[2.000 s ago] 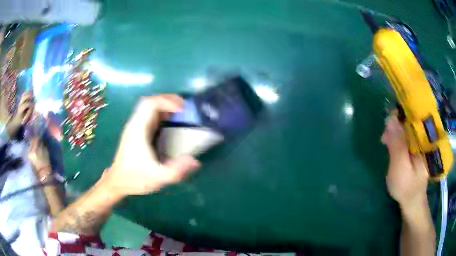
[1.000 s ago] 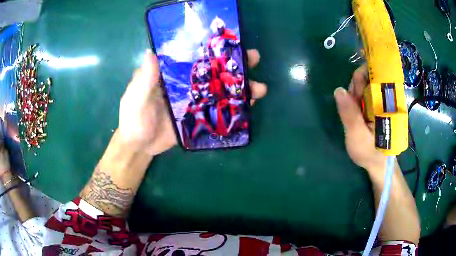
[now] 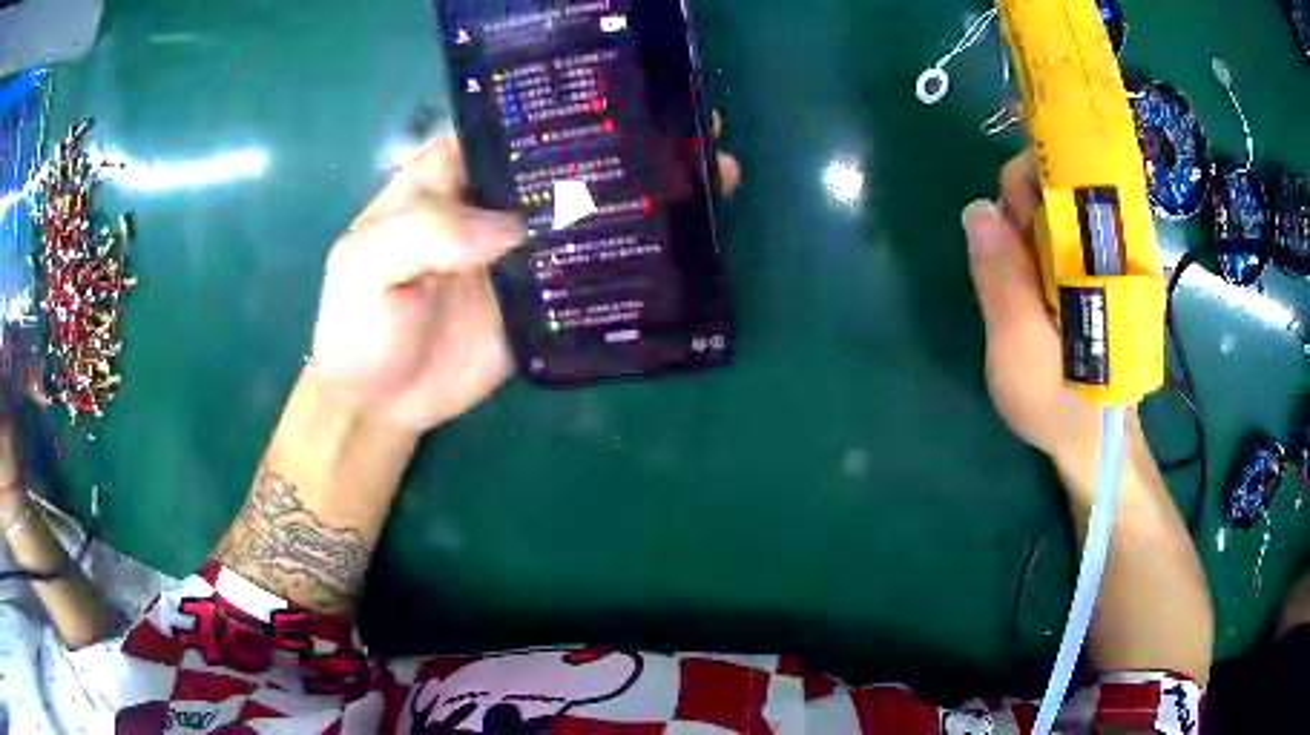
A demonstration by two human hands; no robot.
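Note:
My left hand [image 3: 410, 302] holds a smartphone [image 3: 604, 216] upright over the mat, left of centre. Its screen is lit, dark with lines of small text, and its top edge is cut off by the frame. The thumb lies over the screen's left edge and fingertips show at the right edge. My right hand [image 3: 1027, 323] grips the yellow glue gun [image 3: 1092, 158] at the right. The gun's front end is out of the picture. A whitish glue stick [image 3: 1093, 560] runs from its rear down past the forearm.
Blue round circuit board assemblies [image 3: 1171, 151] lie at the right, with a white ring on leads [image 3: 932, 86]. A black cord [image 3: 1187, 373] lies beside the gun. A pile of small red and gold parts [image 3: 82, 287] is at the left. Another person's arm [image 3: 50, 553] is at the left edge.
The phone was turned from back view to a lit picture screen, which now shows dark text. My left thumb has moved onto the screen. The gun has shifted left with the view and turned more upright.

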